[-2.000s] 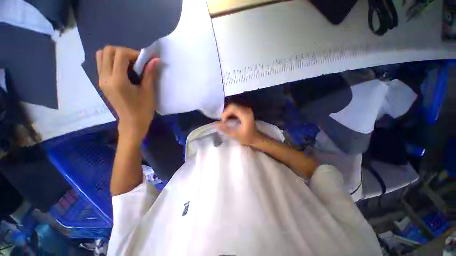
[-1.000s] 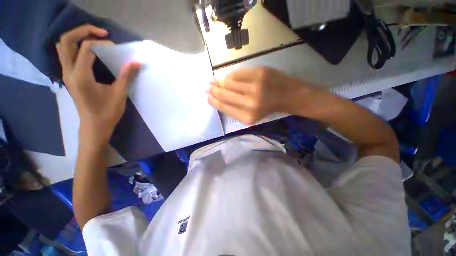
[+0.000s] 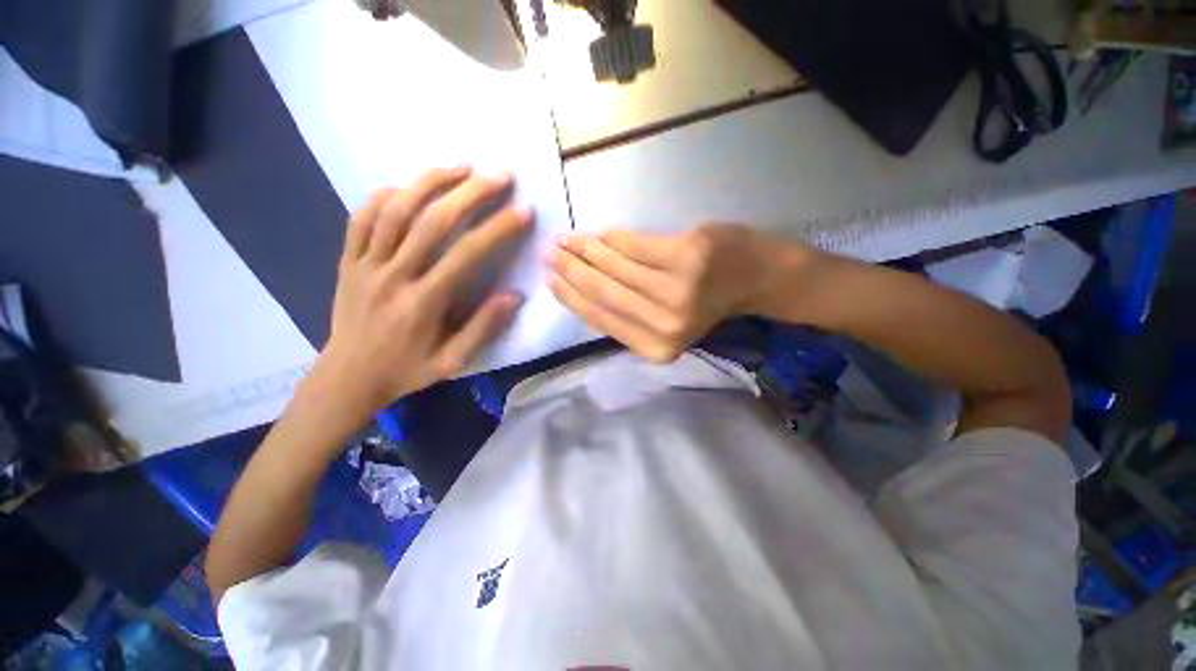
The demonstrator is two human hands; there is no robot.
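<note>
A pale fabric panel (image 3: pixel 308 85) lies on the table and runs up under the lit sewing machine head (image 3: pixel 475 24) at top centre. My left hand (image 3: pixel 426 275) lies flat on the panel, palm down, fingers slightly spread, pointing up and right. My right hand (image 3: pixel 643 286) has its fingers together and pinches the panel's right edge near the table's front. The fingertips of both hands are a short way apart. The needle area is bright with glare, so its contact with the fabric cannot be told.
Dark panels (image 3: pixel 85 249) lie at the left. A dark flat piece (image 3: pixel 872 66) and black-handled scissors (image 3: pixel 1016 98) lie at the upper right, beyond the knurled knob (image 3: pixel 622 53). Pale offcuts (image 3: pixel 1043 269) hang below the table at right. A blue crate (image 3: pixel 197 492) is below left.
My left hand has let go of the lifted fold, moved right and flattened on the panel. The panel has moved up under the machine head. My right hand stays at its edge, slightly lower.
</note>
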